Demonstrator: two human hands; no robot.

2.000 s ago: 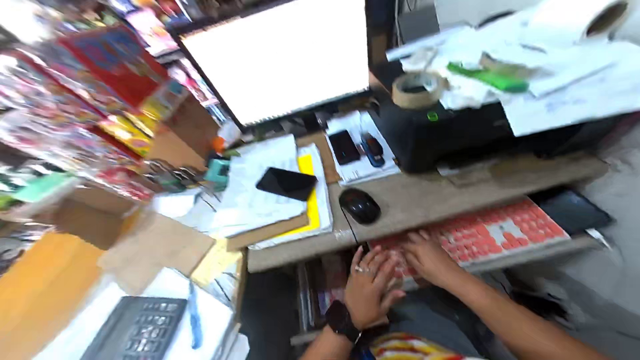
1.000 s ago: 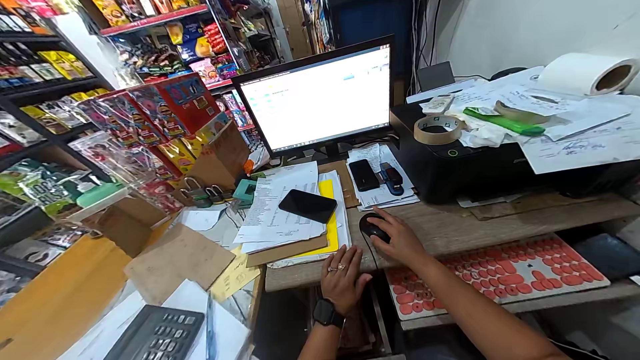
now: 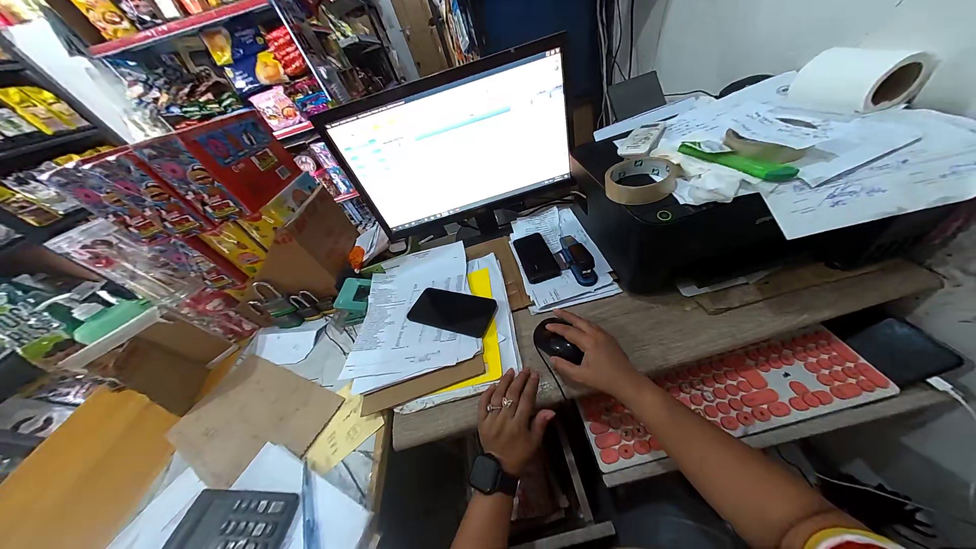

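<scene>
My right hand point(image 3: 598, 354) rests on a black computer mouse point(image 3: 557, 341) on the wooden desk point(image 3: 656, 320), fingers over its right side. My left hand point(image 3: 509, 423), with rings and a black smartwatch point(image 3: 488, 474), lies flat on the desk's front edge, holding nothing. Beside it, a black smartphone point(image 3: 452, 312) lies on a stack of printed papers point(image 3: 404, 335) with a yellow sheet. Behind the mouse, another dark phone point(image 3: 536, 258) and a small dark-and-blue item point(image 3: 579, 261) lie on papers. A lit monitor point(image 3: 457, 137) stands at the back.
A coral-and-white keyboard point(image 3: 732, 396) sits on the lower shelf beside a dark tablet-like device point(image 3: 903, 352). At right, a black printer point(image 3: 663, 236) bears papers, a tape roll point(image 3: 640, 181) and a green cutter point(image 3: 736, 162). A calculator point(image 3: 232, 520), cardboard point(image 3: 255, 415) and padlocks point(image 3: 278, 305) are left.
Two seconds ago both hands were near the keyboard's left end. My right hand moved onto the mouse and my left onto the desk edge; both have stayed about there since one second ago.
</scene>
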